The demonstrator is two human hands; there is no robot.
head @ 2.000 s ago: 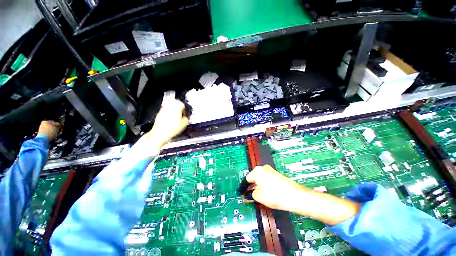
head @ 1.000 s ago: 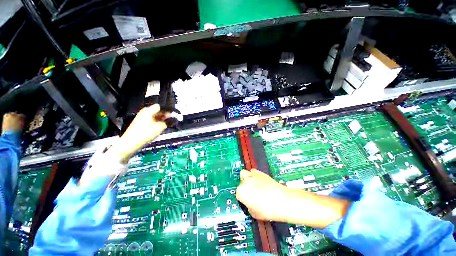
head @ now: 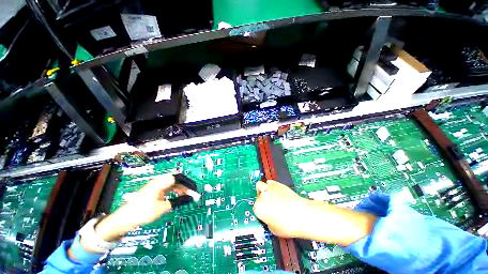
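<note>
A green circuit board [head: 225,171] lies in front of me in a carrier frame with reddish-brown side bars [head: 272,166]. My left hand [head: 155,200] is above the board's left part, black covers on its fingertips. A small white connector [head: 196,197] shows at the tips, pinched between thumb and finger. My right hand [head: 278,208] is curled over the board's right edge and the side bar, fingertips turned away and hidden; whether it holds anything cannot be seen. White connectors [head: 210,101] are heaped in the middle bin.
Grey components [head: 265,86] and blue components [head: 269,114] fill bins on the lower shelf, beyond the pale conveyor rail [head: 214,137]. A white carton [head: 398,80] stands at the right. Another board [head: 342,160] lies to the right. A metal shelf edge crosses above.
My left hand has moved from the bins back over the board, with a white piece at its fingertips. My right hand has curled inward. The other arm at far left has gone from view.
</note>
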